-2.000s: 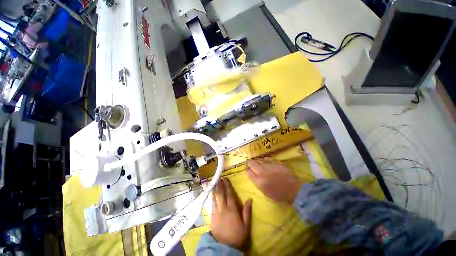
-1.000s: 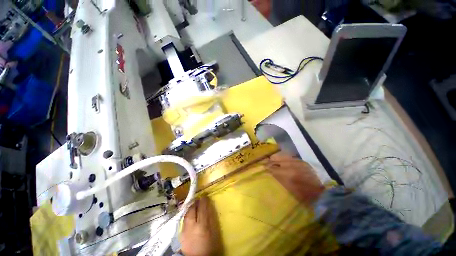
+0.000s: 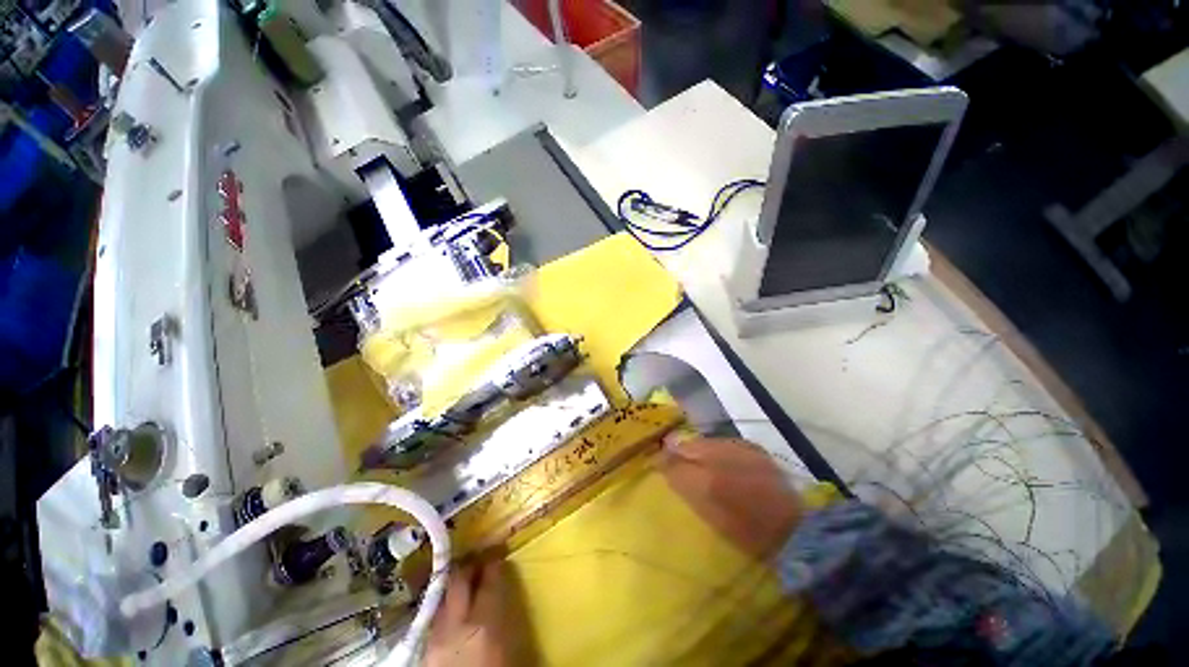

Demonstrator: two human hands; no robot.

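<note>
The yellow fabric panel point(image 3: 626, 573) lies flat in front of me, along the front edge of the orange-brown clamp strip point(image 3: 567, 469) with black handwriting. My left hand point(image 3: 480, 619) lies on the cloth's left part near the needle area, partly cut off by the bottom edge. My right hand point(image 3: 733, 489) is on the cloth's right part, fingertips at the strip's right end; whether they pinch the cloth is hidden. The metal clamp carriage point(image 3: 489, 391) and its yellow-wrapped part point(image 3: 450, 345) sit behind the strip. A curved white tube point(image 3: 437, 521) passes before the needle head.
The white machine arm point(image 3: 183, 287) fills the left side. A dark screen in a pale frame point(image 3: 841, 209) stands at the right, with a coiled cable point(image 3: 672, 222) beside it. Loose thread ends point(image 3: 1004, 482) lie on the right table. A red-orange bin point(image 3: 593, 39) is behind.
The view has shifted, so machine and strip sit further left and the screen shows more fully. My right hand has moved outward to the strip's right end; my left hand stays near the needle area.
</note>
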